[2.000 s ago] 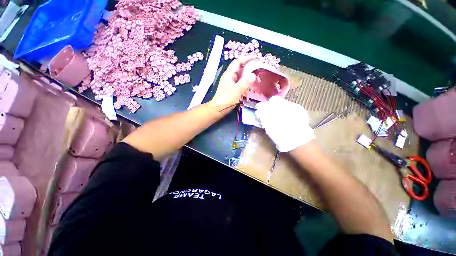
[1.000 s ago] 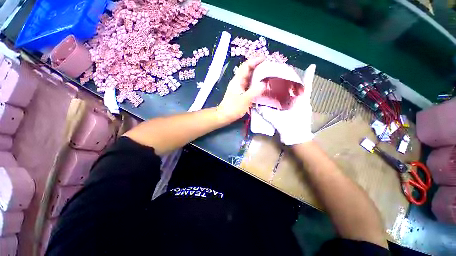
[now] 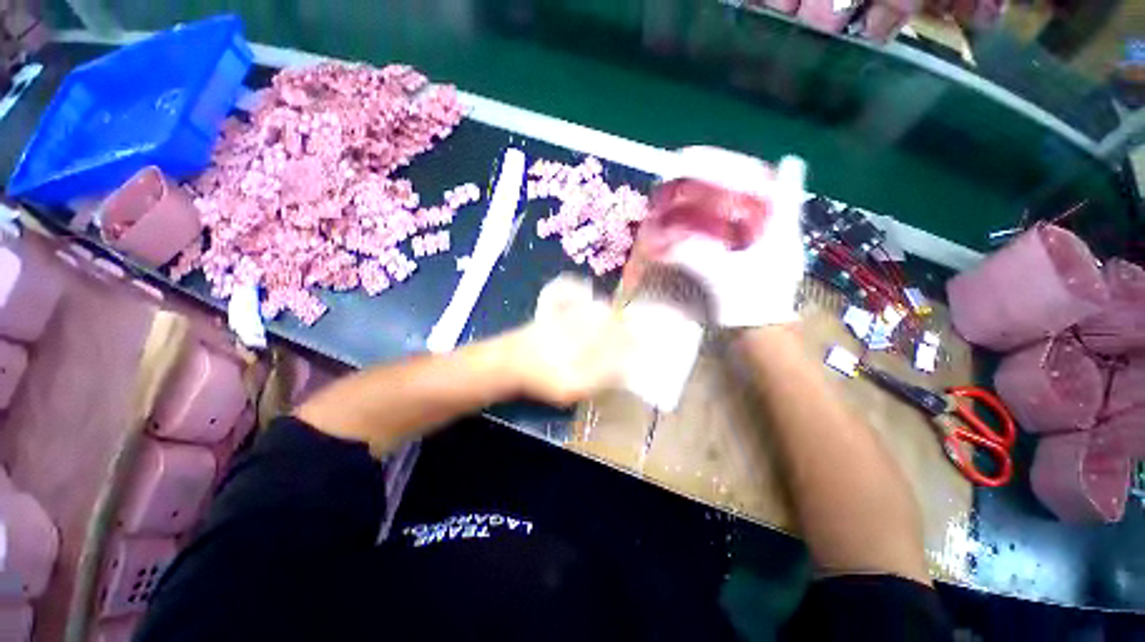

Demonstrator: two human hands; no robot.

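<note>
A pink housing [image 3: 711, 216] is held up above the back of the cardboard mat [image 3: 753, 426], its deeper pink opening facing me. My right hand [image 3: 768, 270], in a white glove, grips it from the right and below. My left hand [image 3: 575, 351] is bare and blurred, lower left of the housing and apart from it. A white flat piece [image 3: 662, 357] shows at the left hand's fingertips, below the housing. Blur hides whether the fingers hold it, and whether a wire joins it to the housing.
Small pink parts lie in a large heap [image 3: 314, 188] and a smaller pile [image 3: 588, 213], with a white strip [image 3: 483, 251] between. A blue bin [image 3: 138, 107] is back left. Wired dark modules [image 3: 848, 238], scissors [image 3: 979, 435] and pink housings [image 3: 1036, 289] are at right; more housings [image 3: 195, 395] are at left.
My left hand has come off the housing and moved down. My right hand has raised the housing and carried it right. The view has shifted, showing more housings at right.
</note>
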